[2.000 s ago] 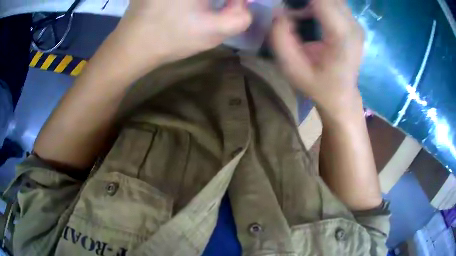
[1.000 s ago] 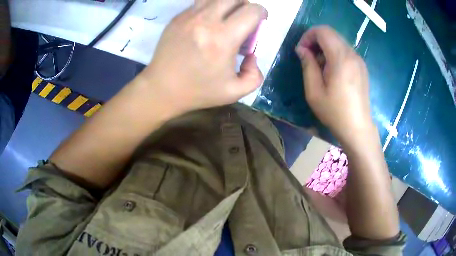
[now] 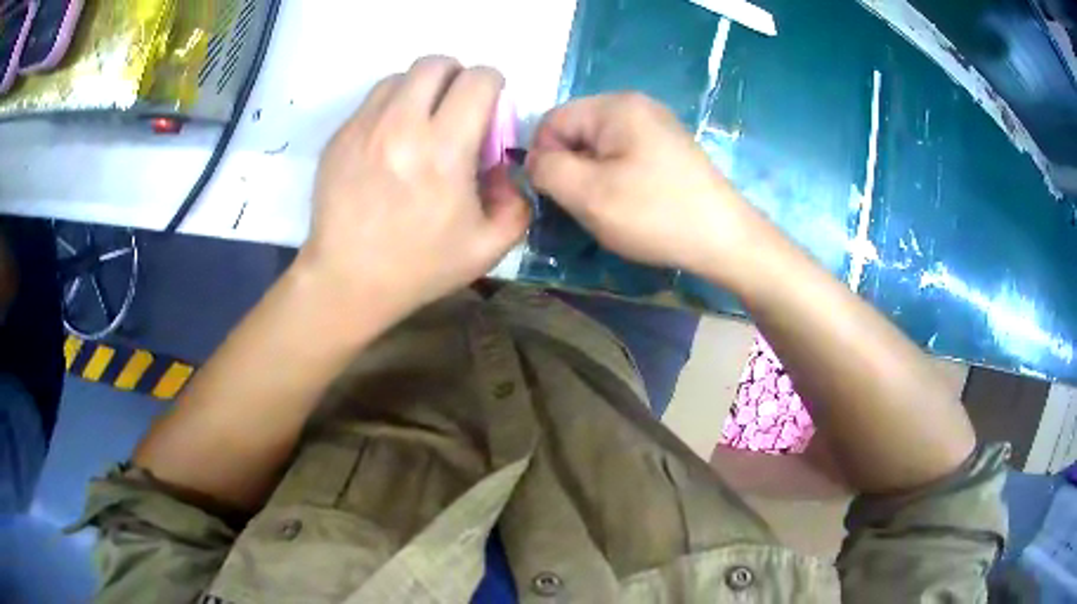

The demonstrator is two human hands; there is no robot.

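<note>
My left hand (image 3: 408, 177) is bare and holds a pink watch case (image 3: 502, 130) by its edges between fingers and thumb, above the seam of the white surface and the green mat. Most of the case is hidden by the fingers. My right hand (image 3: 626, 177) is at the right side of the case, its thumb and forefinger pinched on a small dark part (image 3: 516, 155) at the case's edge. Whether the part touches the case is too small to tell.
A box with shiny yellow film (image 3: 106, 59), pink-framed units and a red switch stands at the upper left, a black cable (image 3: 228, 130) beside it. A white-handled blade (image 3: 742, 14) lies on the green mat (image 3: 791, 142). A carton of pink pieces (image 3: 768, 407) is below the bench.
My right hand has moved left from over the mat to the pink case. The view has shifted left, so the yellow-topped box now shows. My left hand still holds the case.
</note>
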